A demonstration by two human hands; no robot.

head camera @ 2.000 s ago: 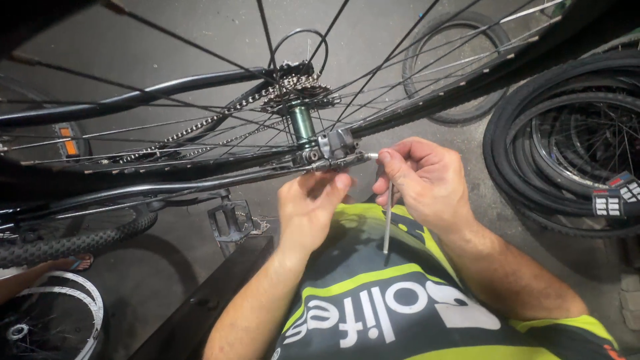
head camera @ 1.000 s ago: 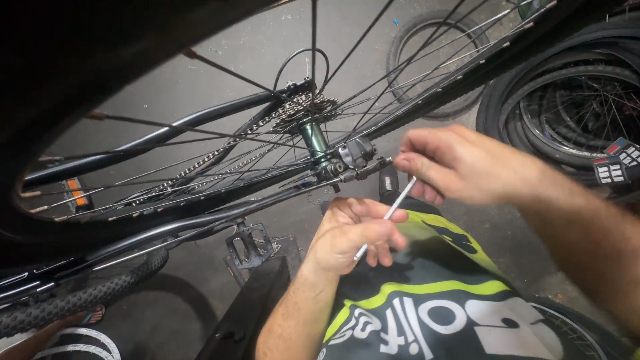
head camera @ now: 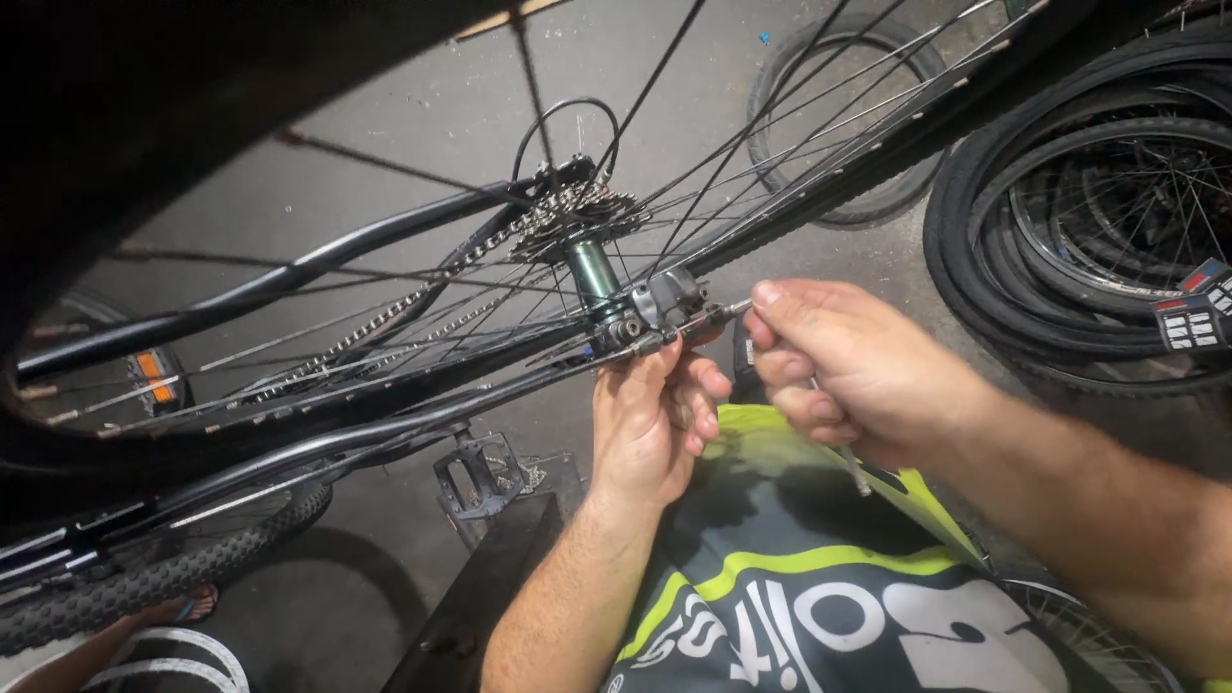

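A bicycle's spoked wheel with a green hub (head camera: 594,274) crosses the view, its rear sprocket cassette (head camera: 577,223) and chain (head camera: 385,322) behind the spokes. A grey brake caliper (head camera: 669,296) sits beside the hub. My left hand (head camera: 654,409) is raised under the caliper, thumb and forefinger at its lower edge, other fingers loosely curled. My right hand (head camera: 837,366) is closed around a thin metal hex key (head camera: 855,470); its short end meets the caliper's right side, and its long arm comes out below the fingers.
Black tyres and wheels (head camera: 991,241) are stacked at right, with another tyre (head camera: 847,217) on the floor behind. A black pedal (head camera: 481,476) hangs below the frame tube (head camera: 385,423). A dark beam (head camera: 491,597) stands left of my forearm. Another person's foot (head camera: 199,603) shows at lower left.
My right hand has brought the hex key from beside my left hand to the caliper. My left hand has moved up from below to the caliper's underside.
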